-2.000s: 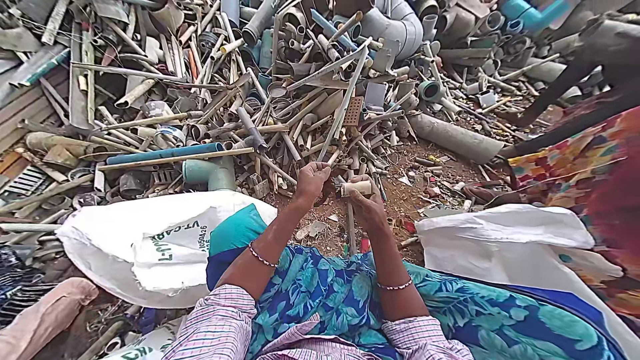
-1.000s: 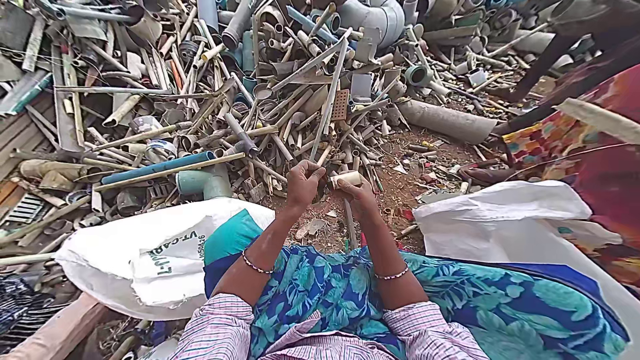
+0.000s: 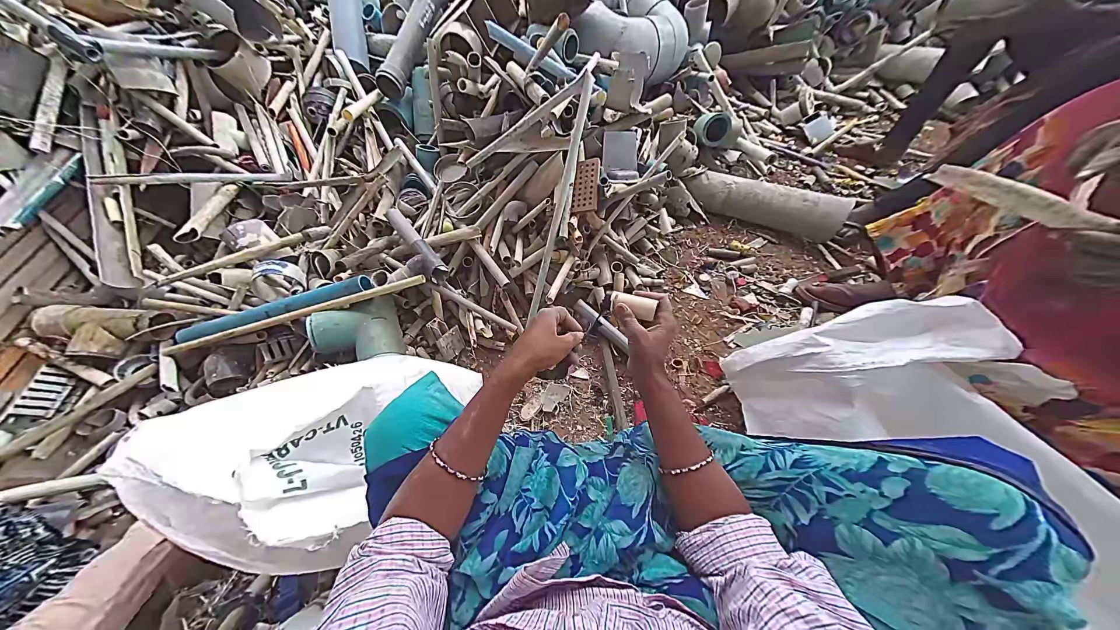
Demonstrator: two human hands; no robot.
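Note:
Above my lap, my right hand (image 3: 649, 332) grips a short cream plastic pipe piece (image 3: 636, 306), its left end near the fingertips. My left hand (image 3: 548, 339) is beside it, fingers curled together; whether something small is pinched in them cannot be made out. Between the hands lies a grey pipe (image 3: 598, 324) with a dark band, slanting down to the right; what supports it is unclear. A long thin pale strip (image 3: 567, 175) runs up from just behind my left hand over the pile of scrap pipes (image 3: 516, 201).
White woven sacks lie at left (image 3: 210, 464) and right (image 3: 875, 350) of my patterned cloth. A wide grey pipe (image 3: 770, 206) and a blue pipe (image 3: 271, 308) lie beyond. At right a person in colourful cloth (image 3: 1041, 262) sits close, near a pale strip (image 3: 1024, 197).
The cream pipe piece stays in my right hand, while a grey pipe now shows between my hands. At right, a pale strip has come into view since two seconds ago.

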